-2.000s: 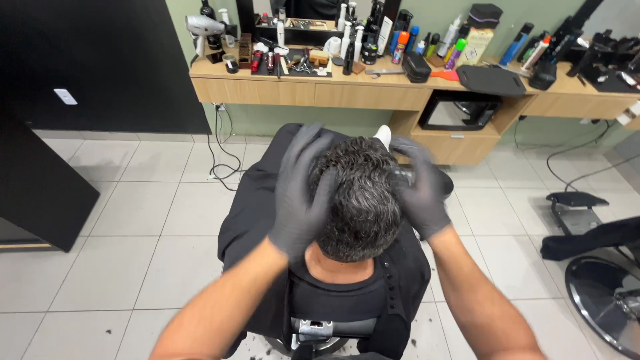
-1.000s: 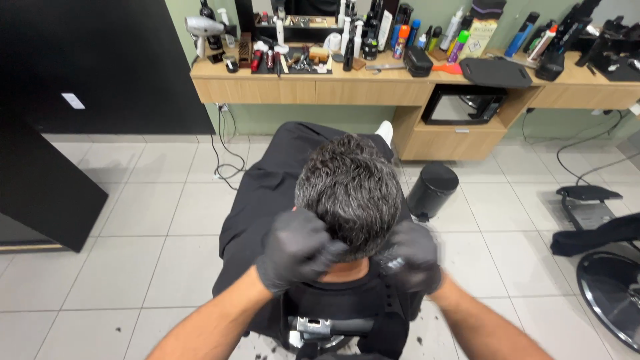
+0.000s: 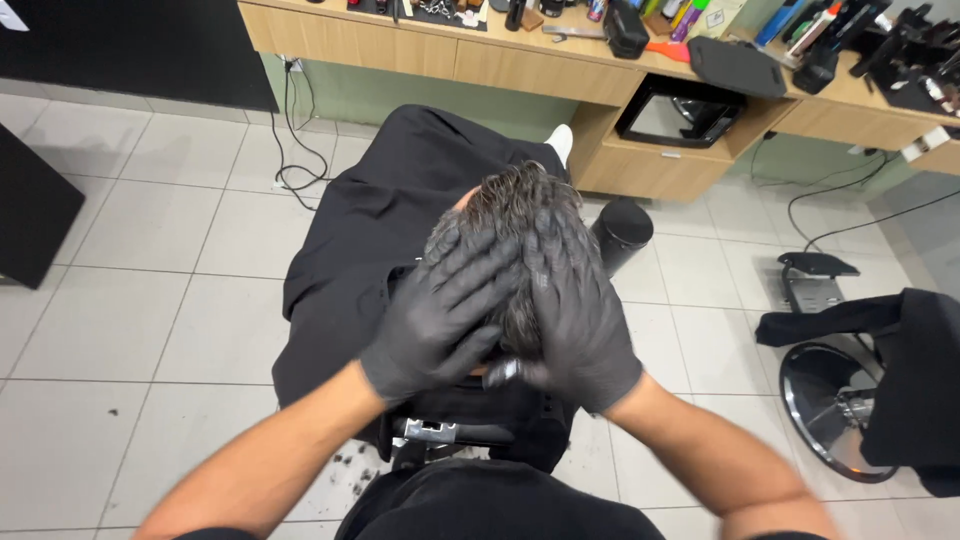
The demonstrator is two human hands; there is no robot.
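Note:
A seated person's head with short dark and grey hair [image 3: 525, 191] is at the centre, seen from behind and above. My left hand [image 3: 442, 315], in a black glove, lies flat on the left side of the hair with its fingers spread. On the right side rests my right hand [image 3: 574, 307], gloved alike, palm down, its thumb low near the nape. Neither hand holds a tool. A black cape [image 3: 352, 225] covers the person's body and lap, and a white shoe [image 3: 560, 142] shows beyond it. The face is hidden.
Ahead runs a wooden counter [image 3: 540, 75] bearing bottles, a black case [image 3: 626, 30] and a red-orange brush [image 3: 667, 51]. A black bin [image 3: 624, 225] stands right of the person. Cables [image 3: 300, 165] lie on the tiled floor at left. Another salon chair [image 3: 832, 412] is at right; cut hair lies below.
My hands have moved from the lower back of the head and neck up onto the hair. Two seconds ago they were at the sides of the head. The view has shifted downward.

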